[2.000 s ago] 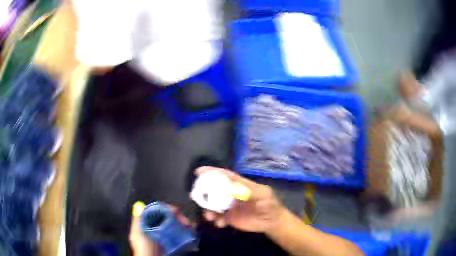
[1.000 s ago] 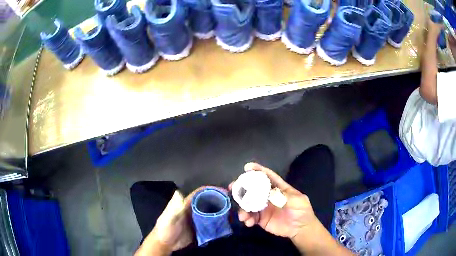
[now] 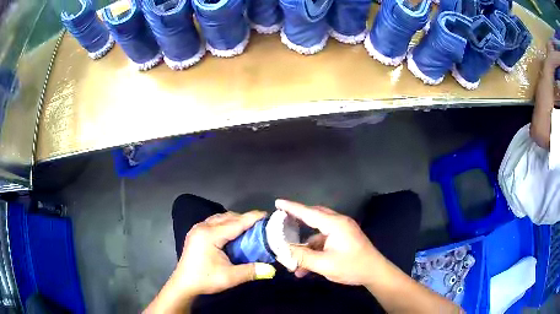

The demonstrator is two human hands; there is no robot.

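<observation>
A blue sleeve (image 3: 250, 244) lies on its side above my lap. My left hand (image 3: 212, 257) grips it from the left, with a yellow band on the thumb. My right hand (image 3: 334, 245) holds a pale ruffled ring (image 3: 279, 238) against the sleeve's right end. The ring touches the sleeve; how far it is seated cannot be told. Right fingertips are at the ring's open side and partly hide it.
Several joined blue pieces (image 3: 222, 27) with pale rims stand along the tan bench (image 3: 245, 92). A blue crate of rings (image 3: 476, 264) and a blue stool (image 3: 451, 196) are at the right, near another person's arm.
The sleeve has turned from upright onto its side, and the ring has moved from beside it onto its end. The hands have come together. The view has shifted slightly.
</observation>
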